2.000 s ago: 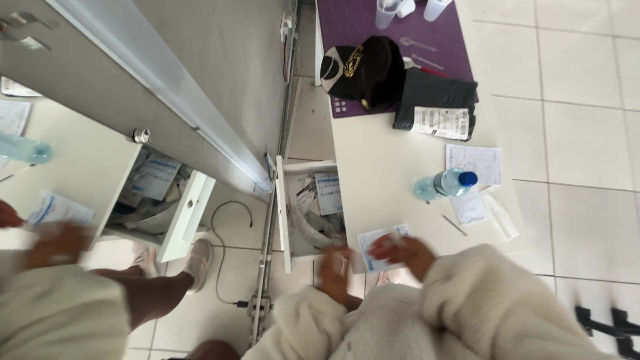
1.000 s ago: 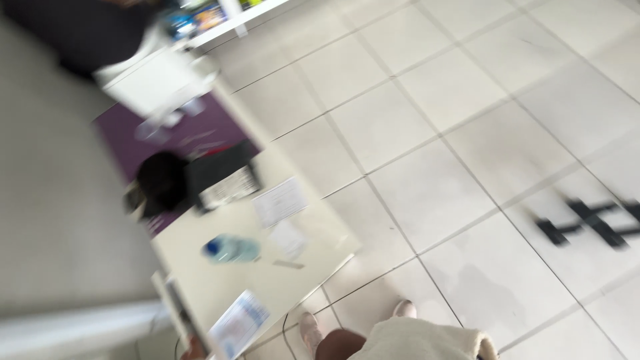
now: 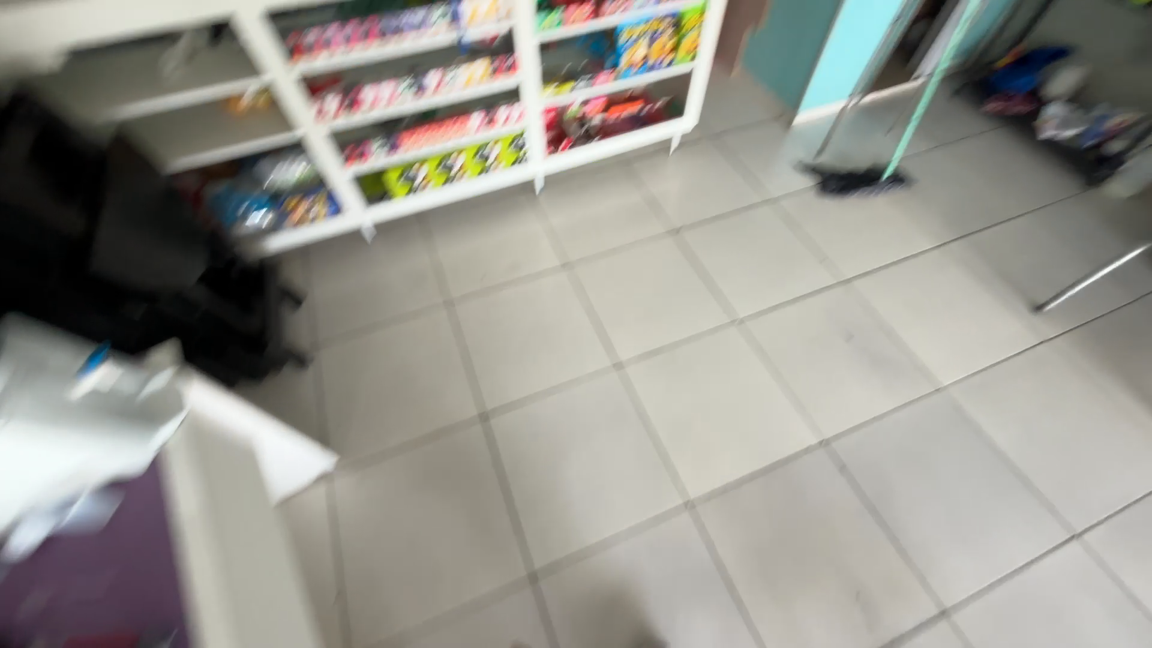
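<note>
Neither my left hand nor my right hand shows in the head view. At the lower left, blurred, is the corner of the white table with a purple mat on it. A white object, too blurred to name, stands at the mat's far end, with small pale things beside it. A white sheet-like piece sticks out past the table's edge over the floor.
White shelving with rows of colourful packages runs along the top. A black chair-like object stands at the left. Grey floor tiles fill the middle. A mop with a green handle rests at the upper right, near a turquoise panel.
The view has swung far to the right and up. Both hands, seen over the table two seconds ago, are out of view, as are the bottle and papers.
</note>
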